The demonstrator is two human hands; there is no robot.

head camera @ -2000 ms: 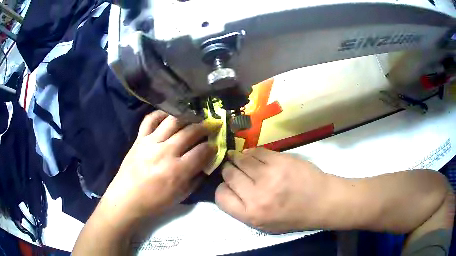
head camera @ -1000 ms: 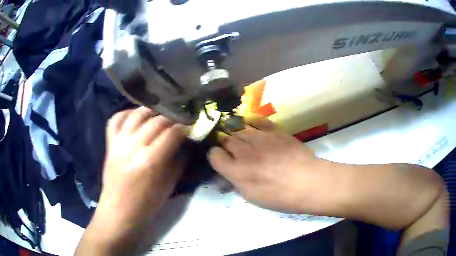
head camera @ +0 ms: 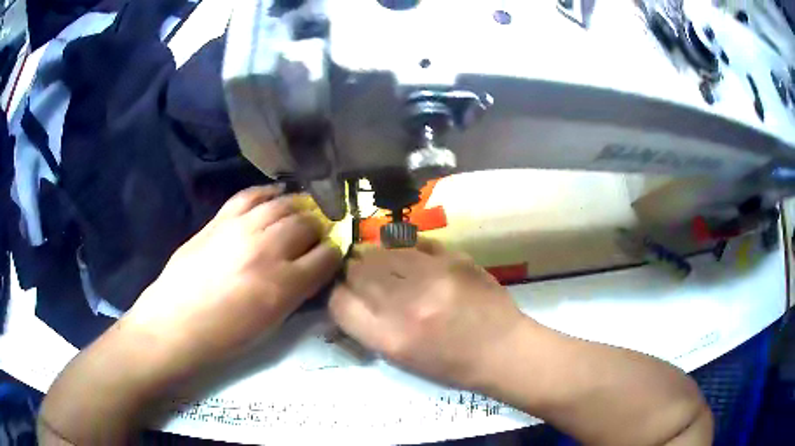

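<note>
A dark garment (head camera: 113, 174) lies left of the needle area, with pale grey-blue parts showing in it. My left hand (head camera: 261, 244) lies on the cloth just left of the presser foot, fingers bent. My right hand (head camera: 418, 300) is just in front of the foot, its fingers curled at the cloth edge below the knurled screw (head camera: 398, 233). A small strip of yellow-lit cloth (head camera: 336, 233) shows between the hands. The fingertips and most of the cloth under them are hidden.
The sewing machine arm (head camera: 558, 122) crosses above the hands. Orange tape (head camera: 429, 219) and a red strip (head camera: 508, 273) are on the bed. Thread snips (head camera: 667, 258) lie under the arm at right. The white table (head camera: 610, 318) has ruler markings along its front.
The view has shifted, so the machine head looks higher and further right. The light cloth piece seen between the hands before is now mostly covered. Both hands remain close to the foot.
</note>
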